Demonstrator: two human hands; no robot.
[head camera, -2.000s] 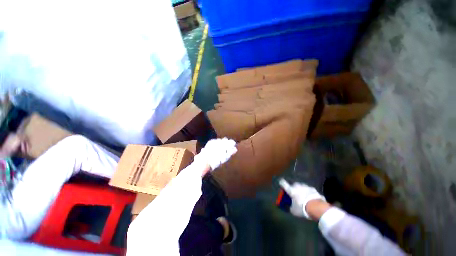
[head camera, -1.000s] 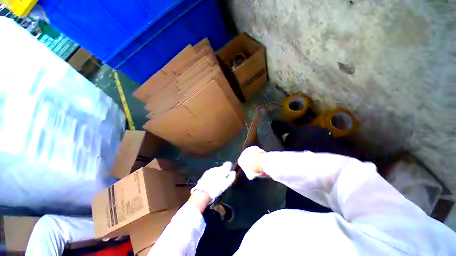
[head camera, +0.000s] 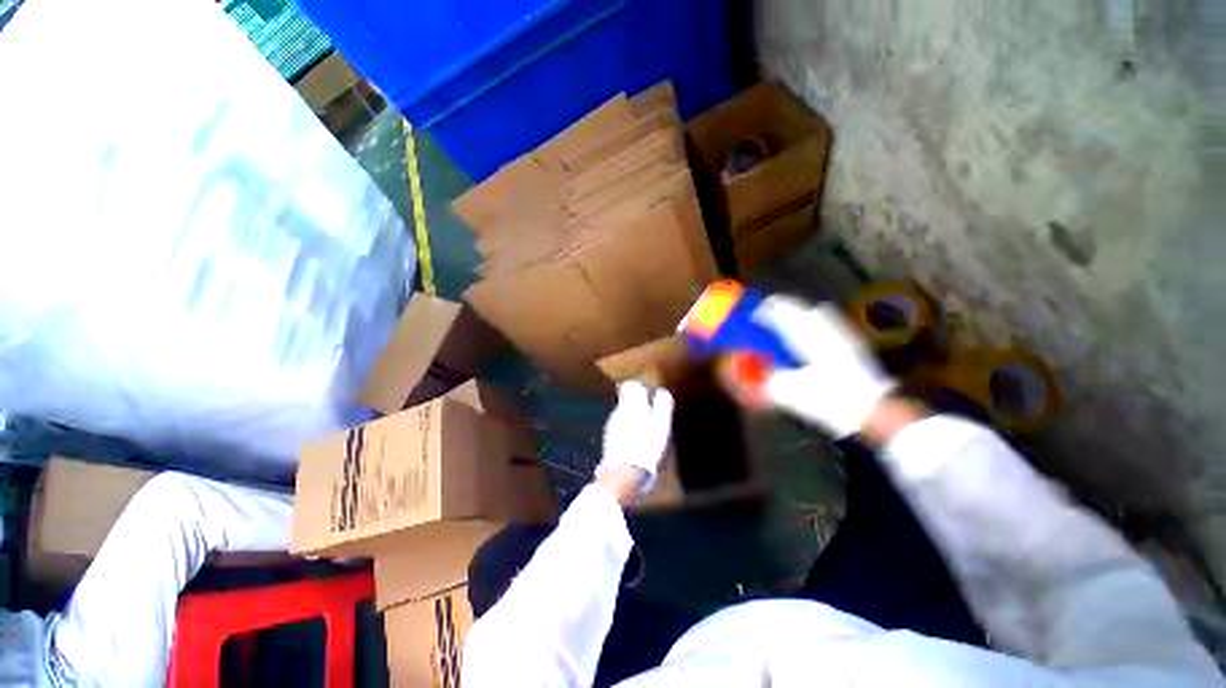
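A brown carton (head camera: 738, 473), opened up, stands between my knees with its dark inside showing. My left hand (head camera: 635, 433), in a white glove, grips the carton's left side, near a raised flap. My right hand (head camera: 823, 370), gloved and somewhat blurred, holds a blue and orange tape dispenser (head camera: 737, 325) over the carton's far right part. The dispenser and hand hide part of the carton's far edge. I cannot tell whether tape touches the carton.
Flat cartons (head camera: 605, 255) lean ahead, beside an open box (head camera: 780, 168) and a blue crate (head camera: 538, 67). Tape rolls (head camera: 957, 372) lie by the wall at right. Made-up cartons (head camera: 390, 470) are piled at left, near a red stool (head camera: 269, 605) and a person's leg (head camera: 148, 571).
The carton was a narrow, folded shape between both hands and is now opened up. My right hand has moved right and up, and the tape dispenser shows in it. My left hand has moved slightly right.
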